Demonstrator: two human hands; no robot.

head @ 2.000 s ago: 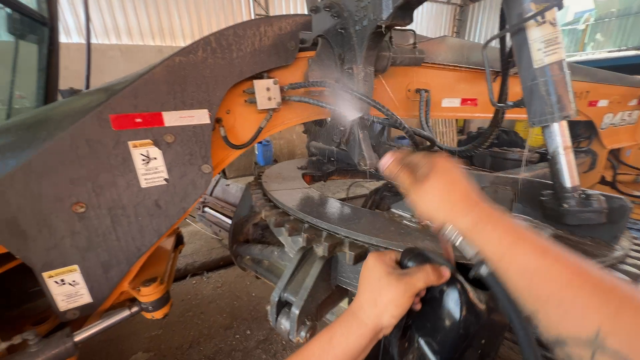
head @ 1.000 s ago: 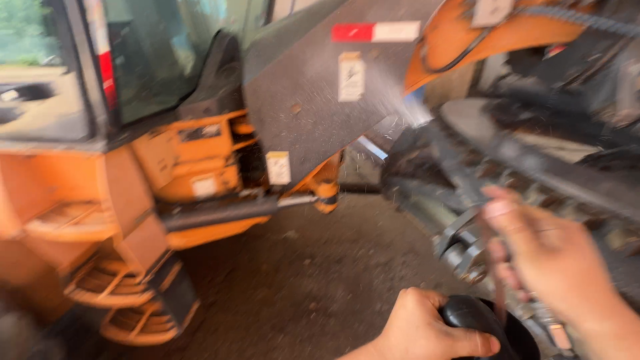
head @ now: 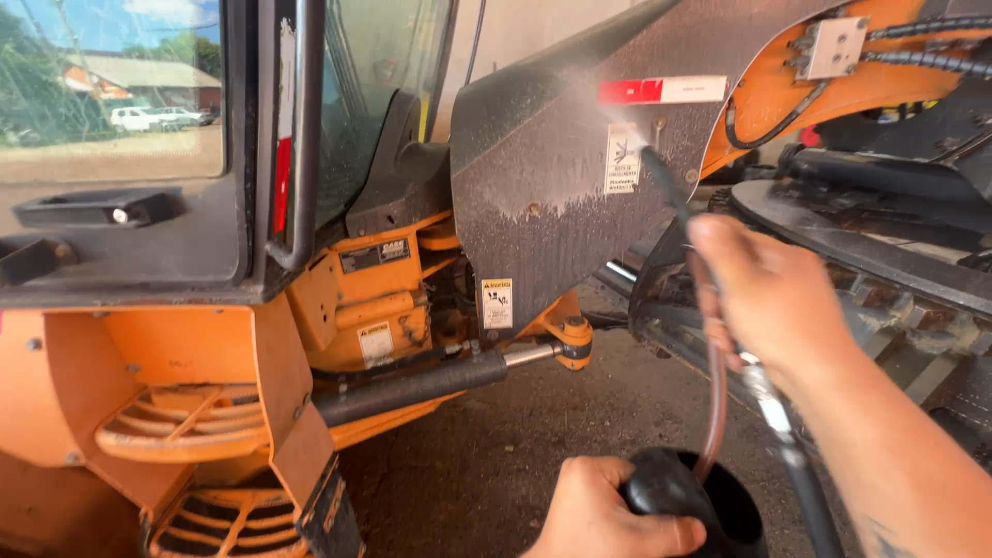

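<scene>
My right hand (head: 756, 287) grips a black spray wand (head: 666, 182), whose tip throws a fine mist onto the dark side panel (head: 535, 178) of an orange motor grader. Wet streaks run down that panel below the red and white reflective strip (head: 663, 90). From beneath this hand a black hose (head: 806, 488) with a metal fitting runs downward. A clear reddish tube (head: 718, 395) drops from the wand into an open black container (head: 732, 504). My left hand (head: 612, 511) holds that container by its rounded black rim part, at the bottom of the view.
On the left are the cab door (head: 132, 232) and orange steps (head: 186, 426). A hydraulic cylinder (head: 418, 384) lies low beside the panel. At right is the large toothed circle ring (head: 860, 240), with hydraulic hoses (head: 922, 58) above. Dirt floor (head: 465, 473) shows below.
The view has swung left, from the ring toward the cab. The spray, over the ring area two seconds ago, now lands on the dark side panel. Both hands keep their holds.
</scene>
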